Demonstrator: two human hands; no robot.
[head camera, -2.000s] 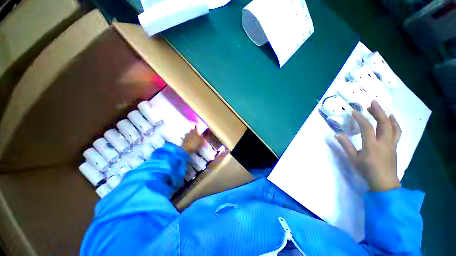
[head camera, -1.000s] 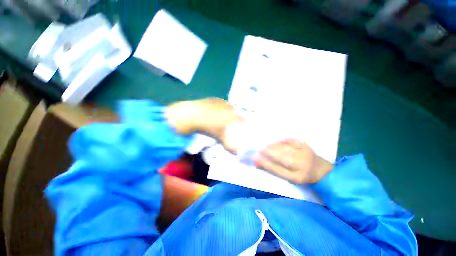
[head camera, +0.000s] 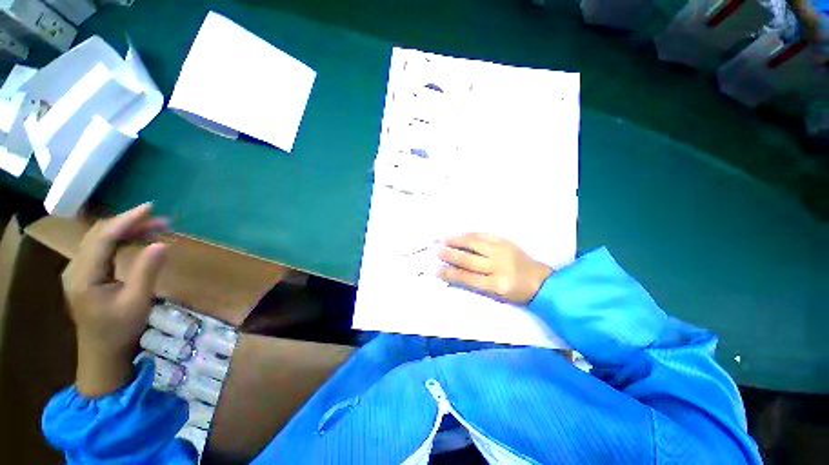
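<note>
A white flat sheet (head camera: 536, 136) lies on the green bench in front of me. White cylindrical units (head camera: 414, 113) stand out faintly along its upper left part; glare hides their edges. My right hand (head camera: 491, 268) rests on the lower middle of the sheet, beside a faint outline that may be another unit; what is under the fingers cannot be told. My left hand (head camera: 109, 281) is raised over the brown carton (head camera: 264, 386), fingers apart and empty. Rows of white units (head camera: 171, 320) lie inside the carton, partly hidden by my left forearm.
A folded white card (head camera: 241, 82) lies on the green bench (head camera: 264, 200). An opened white box (head camera: 86, 127) sits at the bench's left edge. White boxes with red stripes (head camera: 718, 18) stand at the upper right, with part of a person at the corner. A dark gap lies between carton and sheet.
My left hand was over the sheet near my right hand a second ago; it has moved left above the carton and is empty. My right hand stays on the sheet. The view has shifted.
</note>
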